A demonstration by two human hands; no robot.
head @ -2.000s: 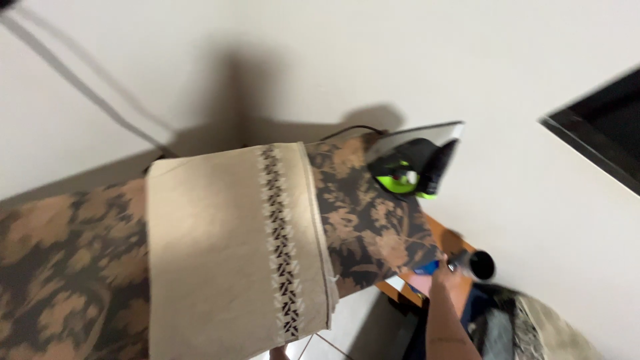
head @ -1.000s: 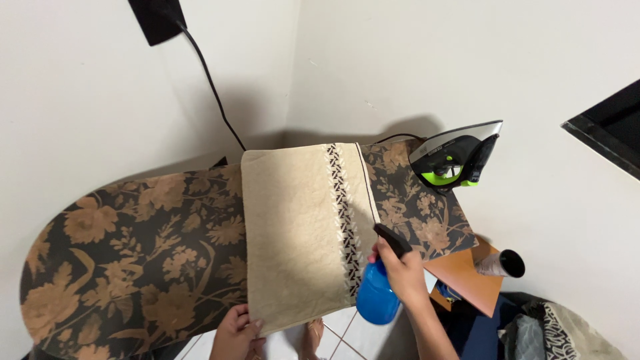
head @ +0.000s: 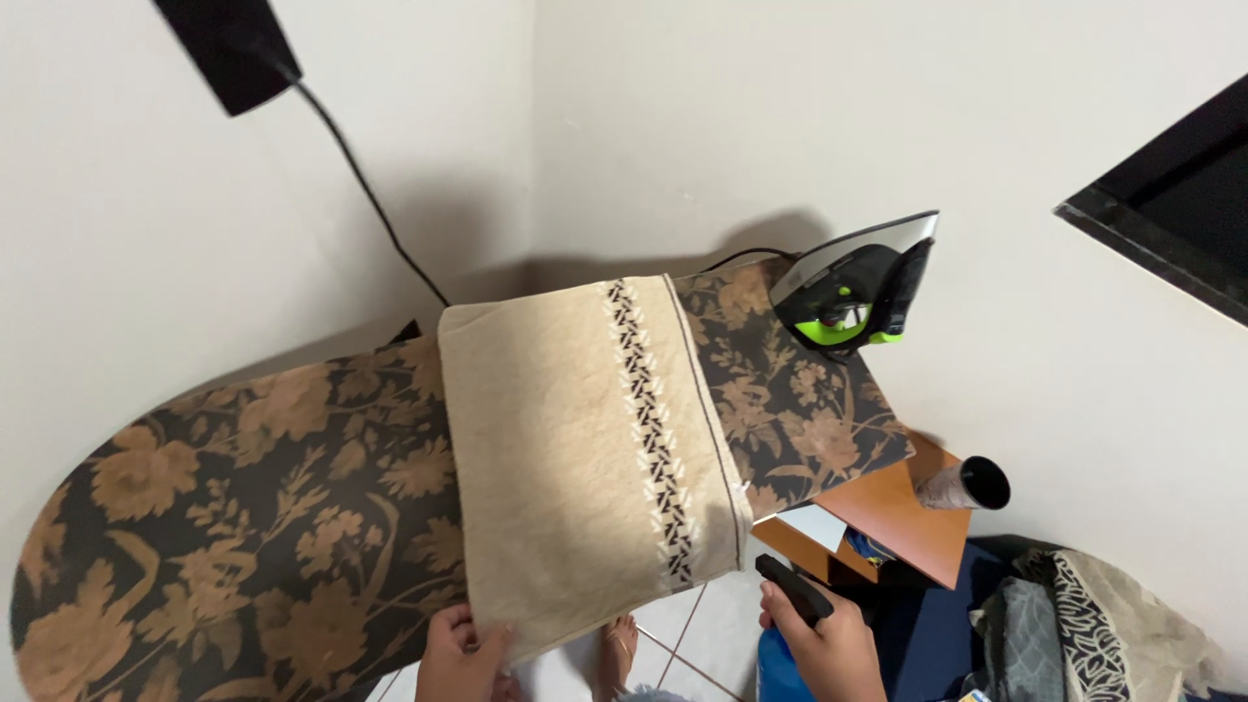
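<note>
A beige cloth [head: 556, 458] with a black and white patterned band lies across a floral ironing board [head: 292, 487], its near edge hanging over. My left hand [head: 466, 655] pinches the cloth's near left corner. Low at the right, my right hand [head: 824, 634] grips a blue spray bottle [head: 780, 671] by its black trigger head, just off the cloth's near right corner. A black and green clothes iron [head: 858, 292] stands on its heel at the board's far right end, soleplate facing up and left.
A wooden shelf [head: 902, 517] with a dark-mouthed cup [head: 965, 485] adjoins the board's right end. Piled fabrics [head: 1082, 624] lie at the lower right. A black cord [head: 356, 175] runs down the wall behind the board. A bare foot [head: 620, 648] shows on the tiled floor below.
Two seconds ago my right hand was beside the shelf; a second ago it held the blue bottle over the cloth's near right part. Now hand and bottle are lower, off the cloth.
</note>
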